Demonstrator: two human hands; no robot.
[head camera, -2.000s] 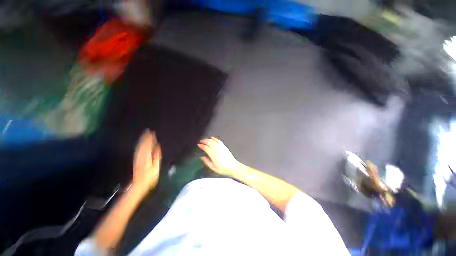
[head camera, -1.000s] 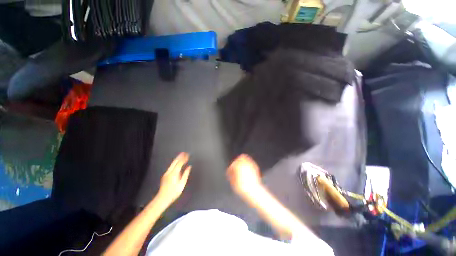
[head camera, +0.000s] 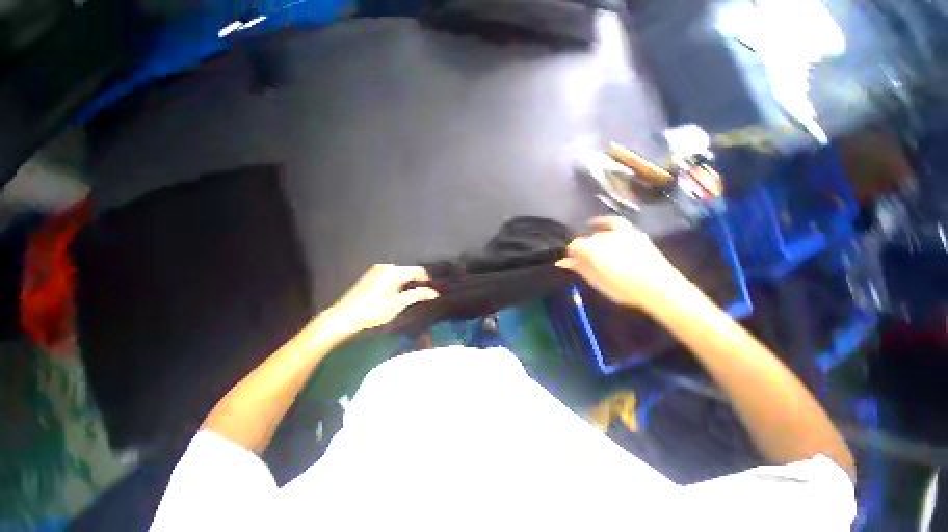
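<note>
A black garment (head camera: 489, 272) is stretched between my two hands at the near edge of the grey pressing table (head camera: 405, 156). It looks bunched, with a rounded fold standing up near its right end. My left hand (head camera: 390, 296) grips its left end. My right hand (head camera: 613, 260) grips its right end. The steam iron (head camera: 634, 171), with a tan handle, rests at the table's right edge beyond my right hand. A flat black garment stack (head camera: 192, 291) lies on the left of the table. The view is blurred.
Blue crates (head camera: 743, 272) stand right of and below the table. A folded black bundle (head camera: 509, 21) lies at the far edge. A red cloth (head camera: 50, 275) is beyond the stack at left. A blue bar (head camera: 172, 64) runs along the far left edge.
My hands have taken hold of a black garment and hold it at the near edge. The view has turned, so the iron and crates show nearer the middle.
</note>
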